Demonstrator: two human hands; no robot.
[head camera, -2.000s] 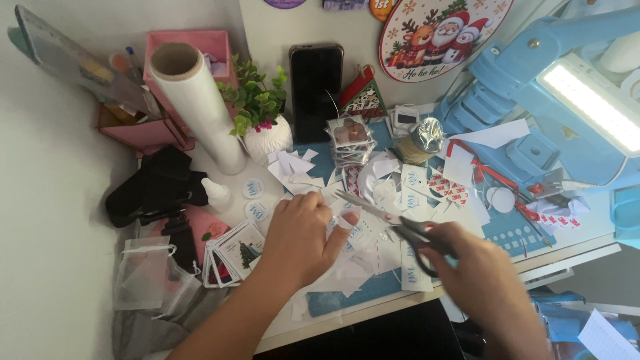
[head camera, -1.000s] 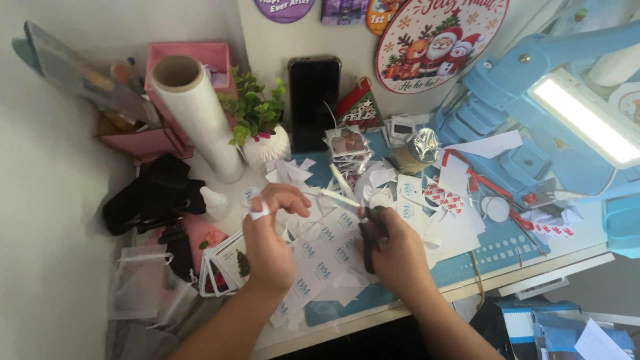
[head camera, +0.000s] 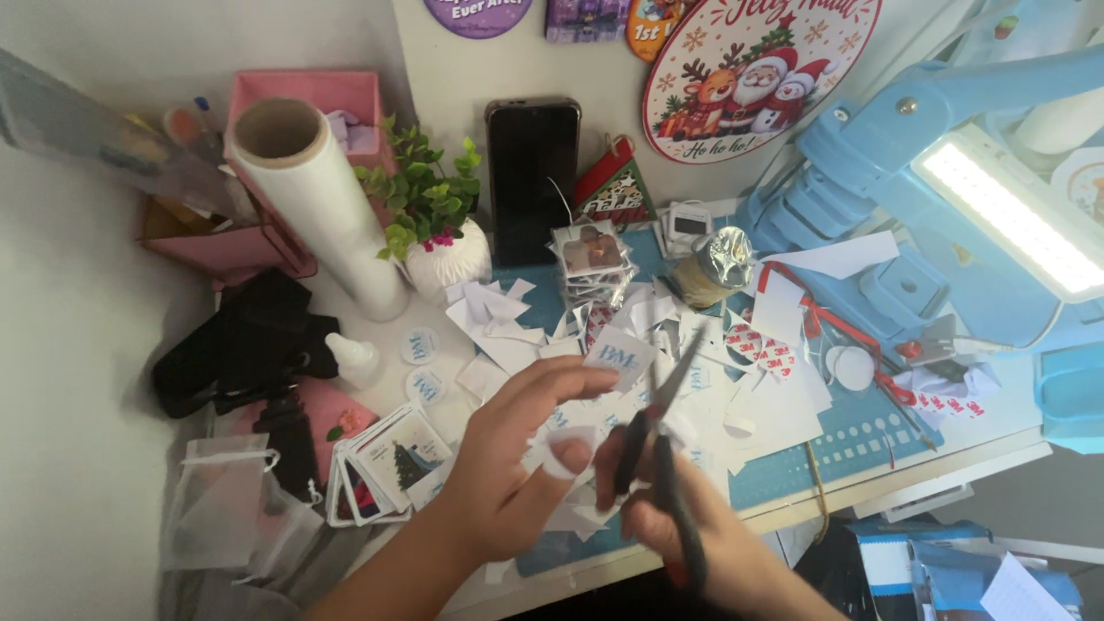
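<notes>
My left hand (head camera: 517, 457) is raised over the desk, fingers apart. A small printed paper square (head camera: 623, 358) shows at its fingertips, and a whitish translucent piece (head camera: 567, 453) lies against the thumb. Close on its right, my right hand (head camera: 664, 509) grips black-handled scissors (head camera: 677, 384), their blades pointing up and away. Beneath both hands lie printed sticker sheets (head camera: 556, 418) and many paper scraps (head camera: 487, 315) on a blue cutting mat (head camera: 776, 474). Two round printed stickers (head camera: 420, 345) lie left of the scraps.
Behind stand a roll of clear film (head camera: 336, 224), a potted plant (head camera: 448, 250), a phone (head camera: 533, 181), a stack of bagged cards (head camera: 595, 259) and a jar (head camera: 711, 267). A blue lamp (head camera: 1018, 216) leans in at right. Fanned cards (head camera: 401, 457) and mesh bags (head camera: 216, 500) lie left.
The left hand was low over the papers two seconds ago and is now raised, with a small paper square at its fingertips. The scissors, earlier pointing left, now point away from me.
</notes>
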